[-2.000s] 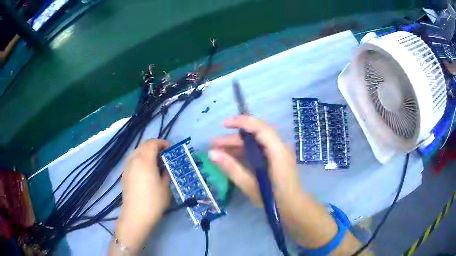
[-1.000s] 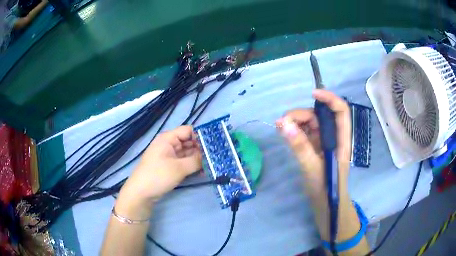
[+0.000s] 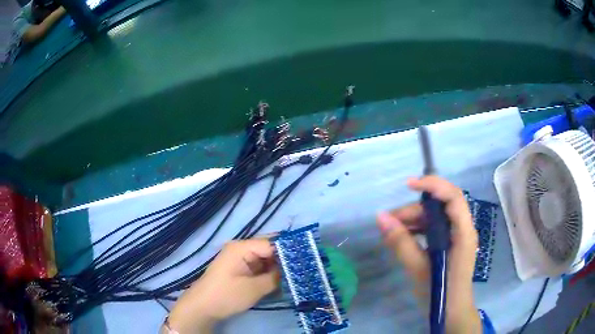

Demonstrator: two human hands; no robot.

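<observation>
My left hand (image 3: 228, 280) grips the left edge of a blue PCB panel (image 3: 308, 277), which lies tilted partly over a green round pad (image 3: 346, 277). A black cable (image 3: 280, 306) runs to the panel's lower part; the panel's bottom end is near the picture's edge. My right hand (image 3: 450, 241), blurred, holds a soldering iron (image 3: 436, 222) upright, its tip pointing away from me, to the right of the panel and off it. The thumb and index finger of my right hand are apart.
A bundle of black cables (image 3: 189, 215) fans out at left, frayed ends at the top. A white fan (image 3: 548, 202) stands at right, beside a spare PCB panel (image 3: 484, 241) partly behind my right hand. Red wrapped material (image 3: 23, 231) is at far left. A person's arm (image 3: 42, 26) shows at top left.
My right hand with the iron has moved right, away from the panel. A thin thread seen near its fingertips one second ago no longer shows there. The view has shifted, so things sit lower.
</observation>
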